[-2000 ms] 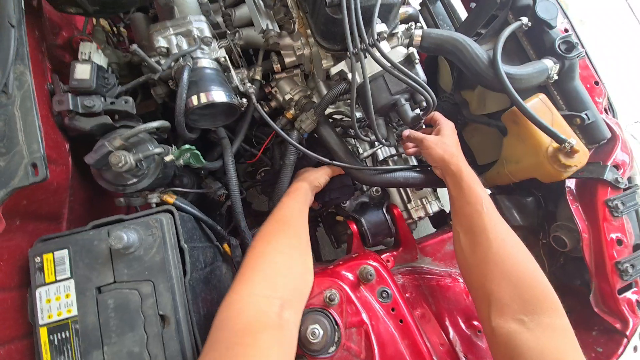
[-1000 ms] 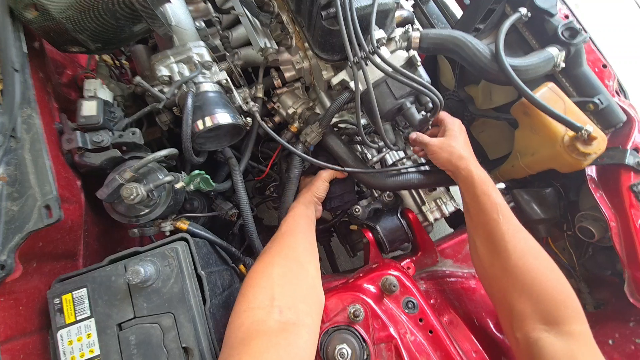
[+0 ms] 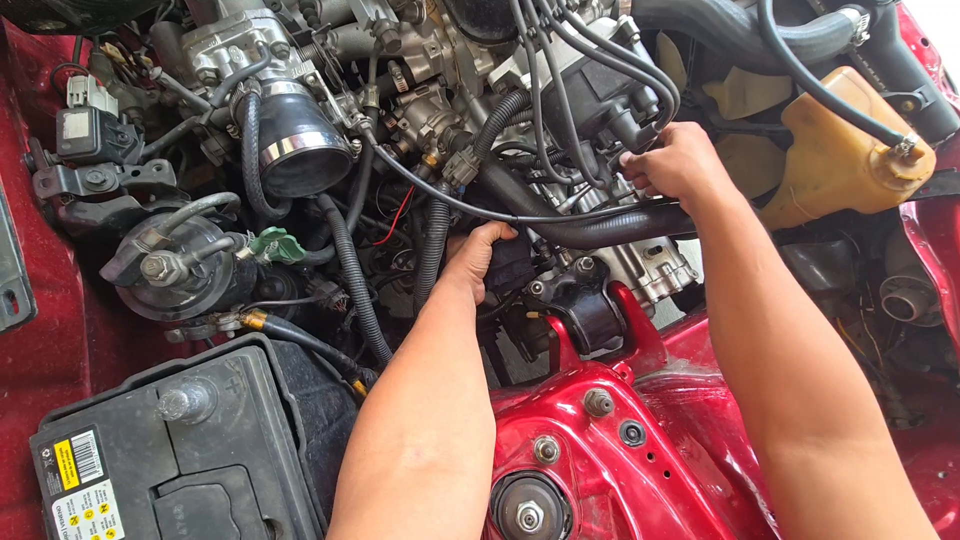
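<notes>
My left hand (image 3: 480, 259) reaches down beside a corrugated wire conduit (image 3: 433, 240), its thumb on top of a black part (image 3: 510, 259) under a thin black cable (image 3: 450, 201). Its other fingers are hidden, so its hold is unclear. My right hand (image 3: 671, 169) is at the distributor cap (image 3: 600, 97), below the bend of the black spark plug wires (image 3: 664, 86). The fingers are curled around something small at the thumb tip, mostly hidden. A thick black radiator hose (image 3: 585, 225) runs between the two hands, beneath the thin cable.
A car battery (image 3: 202, 450) sits at the lower left, below a round black canister (image 3: 176, 274). An intake duct (image 3: 304, 157) opens at upper left. A yellowed plastic reservoir (image 3: 847, 150) stands at right. The red strut tower (image 3: 585, 427) lies between my forearms.
The view has shifted slightly. Both hands stay at about the same places, the left low by the conduit and the right by the distributor cap.
</notes>
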